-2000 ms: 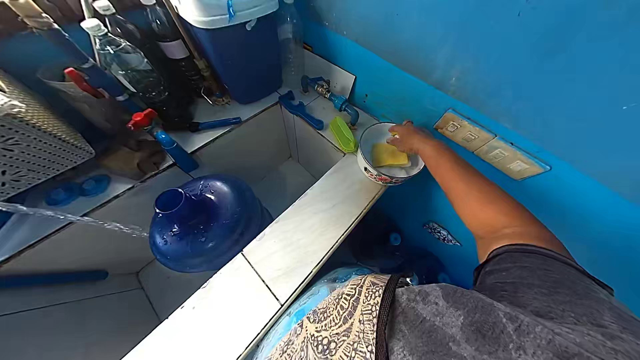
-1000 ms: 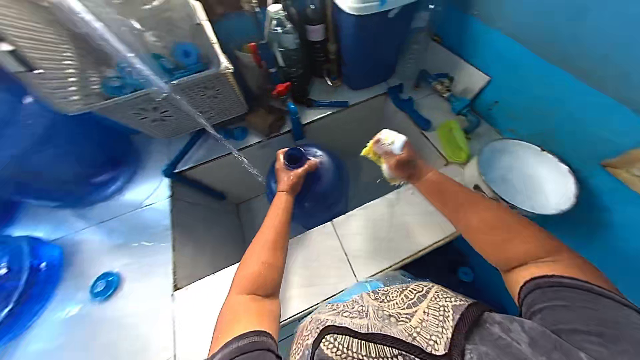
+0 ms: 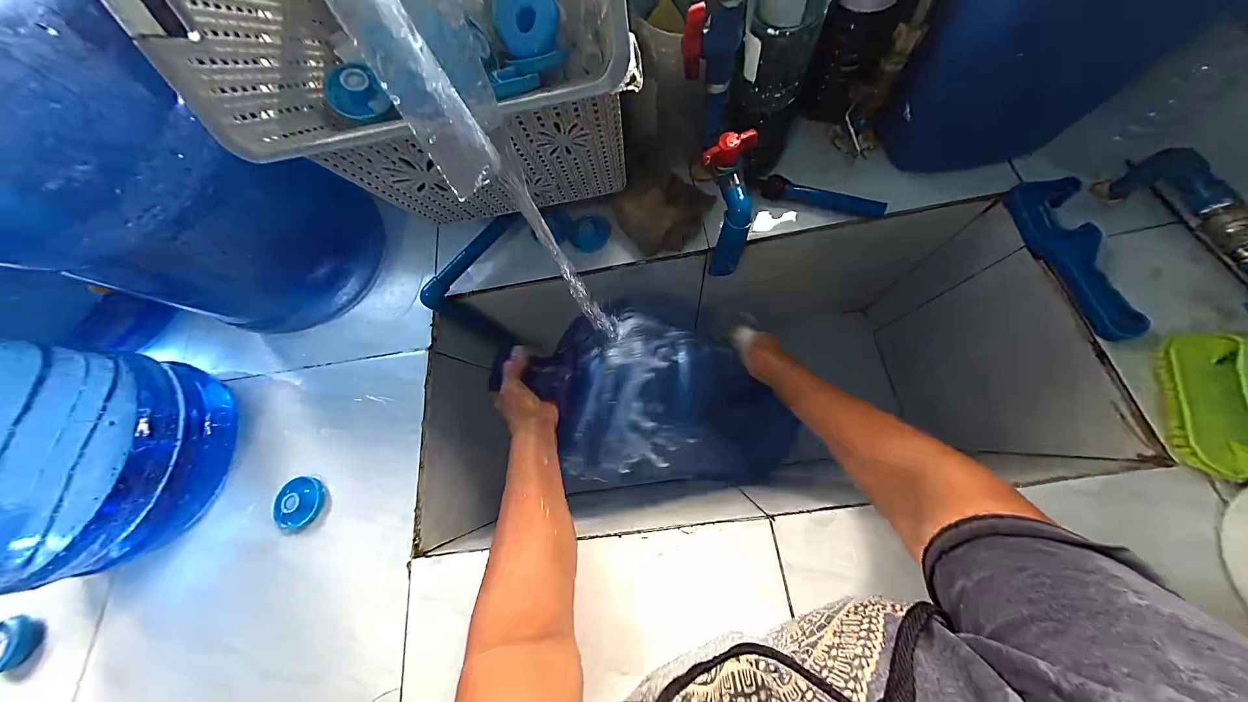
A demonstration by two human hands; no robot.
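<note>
A large blue plastic water jug (image 3: 673,409) lies on its side in the tiled basin (image 3: 985,341), its neck to the left. My left hand (image 3: 526,395) is closed around the neck. My right hand (image 3: 759,349) is at the jug's far right side, blurred; something whitish shows at its fingers, but whether it is the sponge I cannot tell. A stream of water (image 3: 546,234) falls from the upper left and splashes over the jug's side.
Blue jugs (image 3: 107,448) and a blue cap (image 3: 299,503) are at left. A perforated basket (image 3: 487,156) with caps, a red-handled tap (image 3: 729,195) and bottles stand behind the basin. A blue handle (image 3: 1077,258) and green brush (image 3: 1209,405) are at right.
The jug, upright one second ago, now lies on its side under the water. My right hand has moved from above the basin's front edge to the jug. Earlier, it took a yellow sponge from the bowl.
</note>
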